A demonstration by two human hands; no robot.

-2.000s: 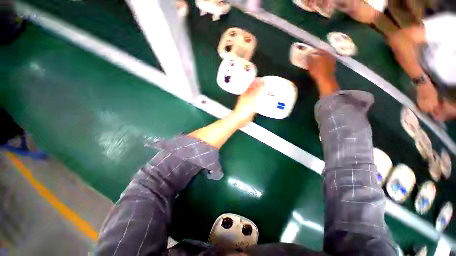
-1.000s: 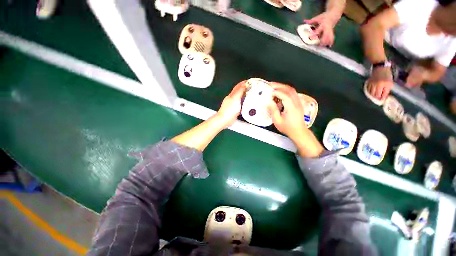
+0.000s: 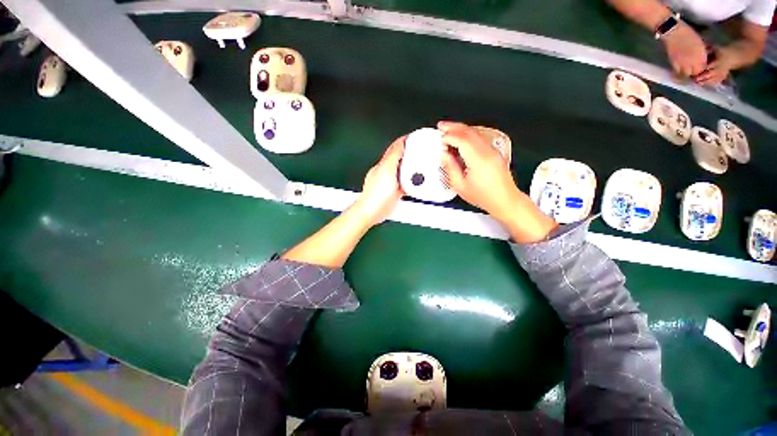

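Note:
A white unit (image 3: 423,166) with a dark round opening is held over the belt's near rail. My left hand (image 3: 382,180) grips its left side. My right hand (image 3: 480,166) lies over its right side, fingers on its face. Whether it is one half or both halves together I cannot tell. Another shell (image 3: 500,141) lies behind my right hand, partly hidden. Right of it, back housings with blue parts (image 3: 563,192) (image 3: 631,201) lie open side up in a row. A two-eyed cover (image 3: 406,381) lies on the worktop close to my body, its lower edge cut off.
Two touching covers (image 3: 284,123) (image 3: 278,73) lie on the belt at left. A unit with prongs (image 3: 231,28) stands behind them. A slanting white post (image 3: 162,98) crosses at left. Several covers (image 3: 670,119) lie at far right near another person's hands (image 3: 697,61). A white strip (image 3: 723,340) lies at right.
My right hand has come from the far side of the belt to the unit in my left hand. Compared with one second ago, both hands stay on it; the view has shifted, and the other person's hands have moved.

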